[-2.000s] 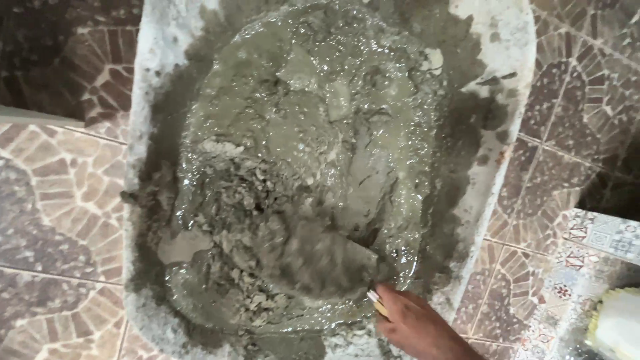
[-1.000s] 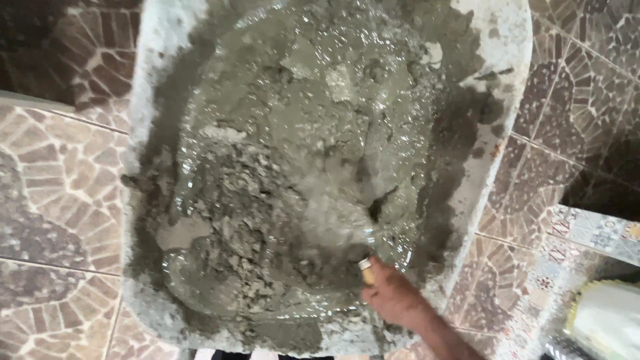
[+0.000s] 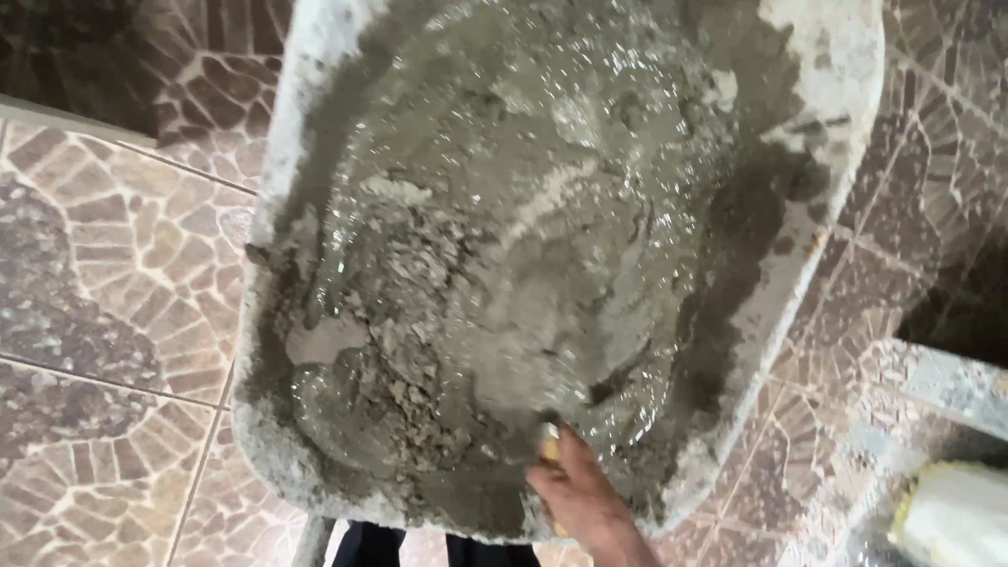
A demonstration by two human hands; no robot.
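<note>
Wet grey mortar (image 3: 488,134) fills a mortar-caked tub (image 3: 795,307), glossy toward the top and crumbly at lower left. My right hand (image 3: 579,488), over the near edge of the tub, is closed round the yellowish handle (image 3: 550,449) of a trowel. The trowel's blade (image 3: 512,362) is blurred by motion and coated in mortar, so its outline is hard to tell. My left hand is not in view.
Patterned floor tiles (image 3: 118,260) lie around the tub. A pale bar-like leg (image 3: 313,543) shows beneath its near edge, beside dark-clothed legs (image 3: 449,547). At lower right are patterned tile pieces (image 3: 937,378) and a white object with a yellow edge (image 3: 957,512).
The right hand has moved left along the near side of the tub, with the trowel in its grip. A pale streak now shows across the middle of the mortar.
</note>
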